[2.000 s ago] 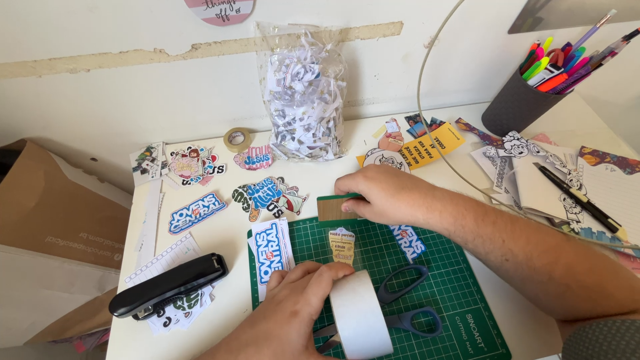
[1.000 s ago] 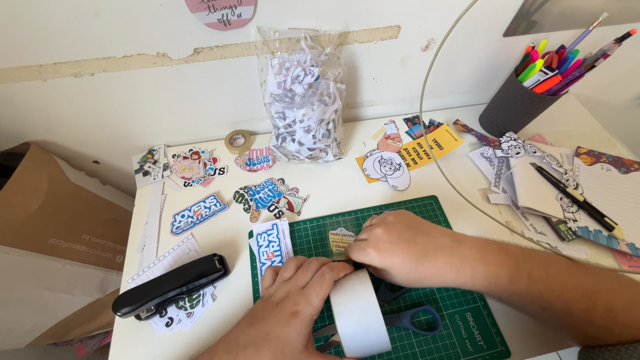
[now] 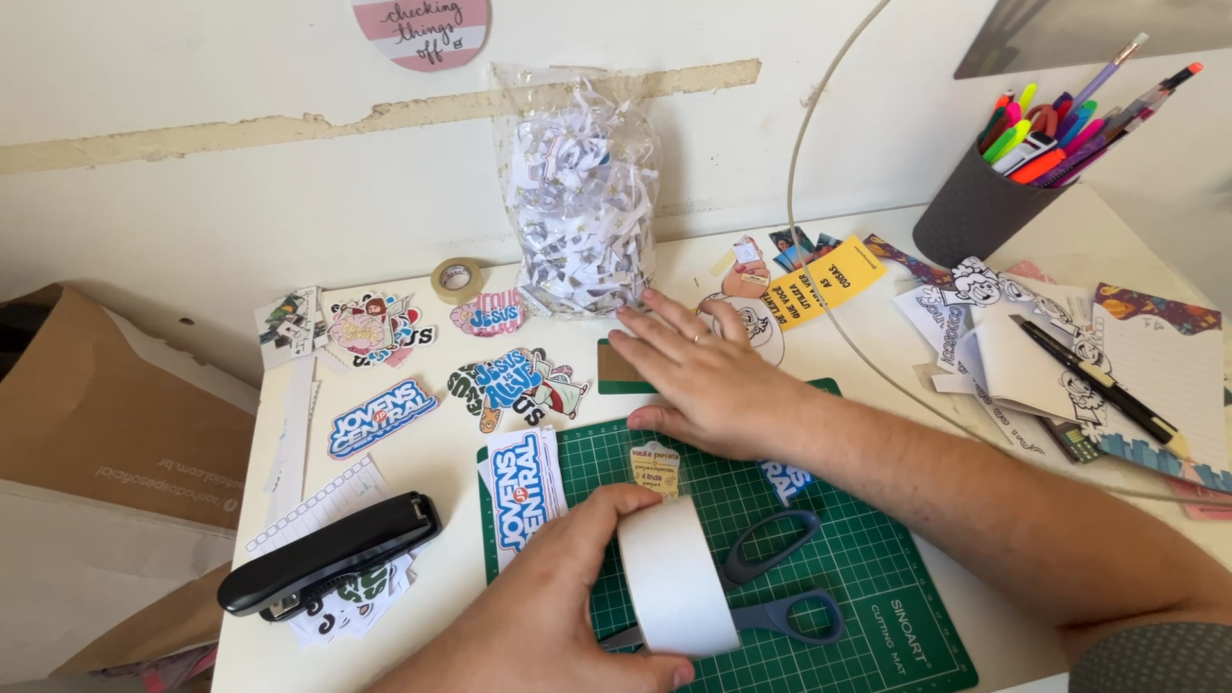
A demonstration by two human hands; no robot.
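Observation:
My left hand (image 3: 568,587) grips a wide roll of white tape (image 3: 679,577), standing on its edge over the green cutting mat (image 3: 905,587). Under and beside the roll lie blue-handled scissors (image 3: 794,616). A small printed sticker (image 3: 655,467) sits at the roll's upper edge. Fingers spread, my right hand (image 3: 698,375) rests palm down over a brown and green flat piece (image 3: 616,369) behind the mat; its palm covers part of the piece. Lettered stickers (image 3: 520,491) lie on the mat's left side, and another lettered sticker (image 3: 784,481) shows below my right forearm.
A black stapler (image 3: 332,553) stands at left on papers. Behind are a clear bag of paper scraps (image 3: 587,202), a small tape roll (image 3: 456,279) and cut stickers (image 3: 383,419). At right are a pen cup (image 3: 991,202), a thin cable (image 3: 794,173) and papers with a pen (image 3: 1097,380).
My right hand has moved from beside the tape roll to the brown and green piece behind the mat, its fingers now spread. My left hand stays on the roll.

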